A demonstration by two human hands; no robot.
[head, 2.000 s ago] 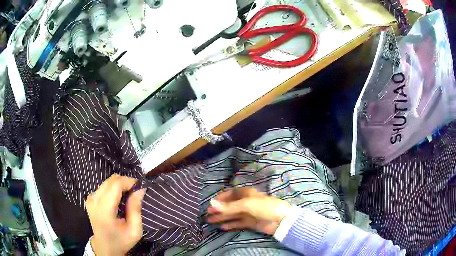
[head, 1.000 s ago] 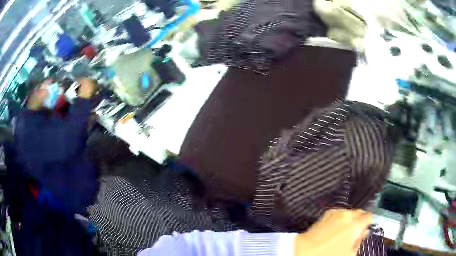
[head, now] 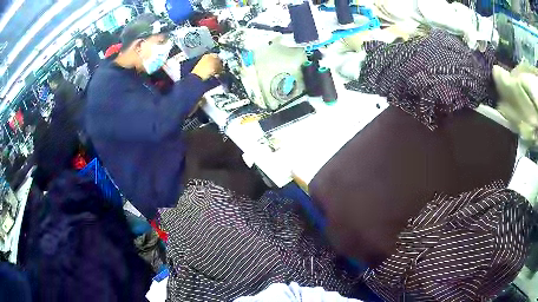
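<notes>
Neither of my hands shows; only part of a pale lavender sleeve is at the bottom edge, and its hand is out of the picture. A striped garment piece (head: 460, 248) lies bunched at the lower right, on and over the edge of a plain brown-black cover (head: 407, 165). A large heap of striped cloth (head: 236, 248) lies at the lower middle-left. Another striped bundle (head: 433, 74) lies on the far side of the cover.
A person in dark blue with a cap and mask (head: 133, 124) sits at the left, at another machine (head: 274, 71). A phone-like dark slab (head: 287, 116) and thread cones (head: 326, 85) are on the white table (head: 336, 138). Pale cloth (head: 519, 100) is at the right edge.
The view has swung left, away from the machine and red scissors. The sleeved hand seen at the striped cloth has left the picture. The neighbouring person and table now show larger and clearer.
</notes>
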